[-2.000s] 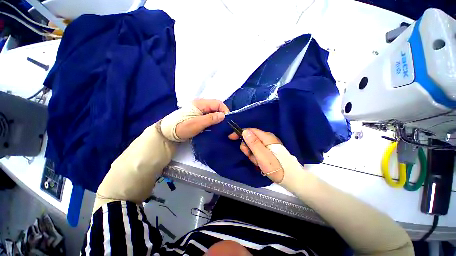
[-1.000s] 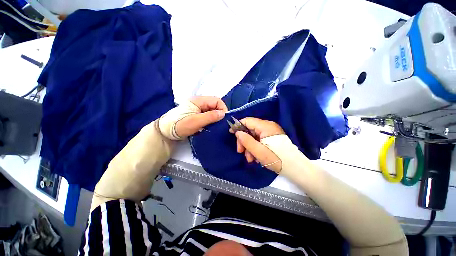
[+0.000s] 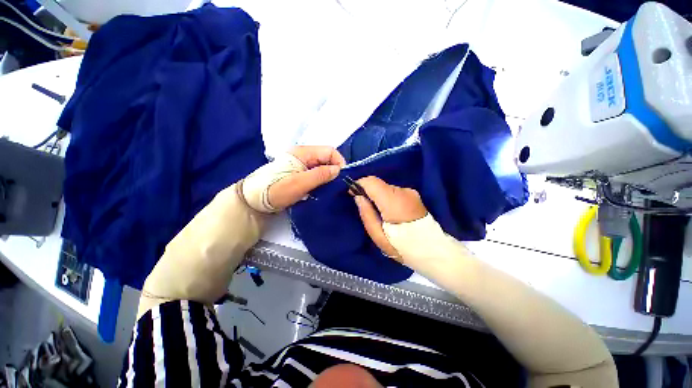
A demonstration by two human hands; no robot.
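Observation:
The navy garment piece (image 3: 455,163) lies on the white table between the machine head and my hands, with its lower edge near the table's front edge. A whitish seam allowance (image 3: 377,155) runs along it to my left fingertips. My left hand (image 3: 298,180) pinches the end of this seam between thumb and fingers. My right hand (image 3: 385,211) holds the dark thread snips (image 3: 353,186), points towards the seam just right of my left fingertips. The snips' body is mostly hidden in my fingers. Both forearms wear beige sleeves.
A second navy piece (image 3: 171,136) lies at the left. The white sewing machine (image 3: 584,114) stands at the right, with scissors (image 3: 592,241) and a black smartphone (image 3: 657,265) below its head. A grey unit (image 3: 29,188) is at far left. A measuring tape strip (image 3: 364,286) lines the front edge.
The snips' blades, spread apart a second ago, now look closer together. My right hand has turned and its fingers have closed in. My left hand keeps its pinch on the seam.

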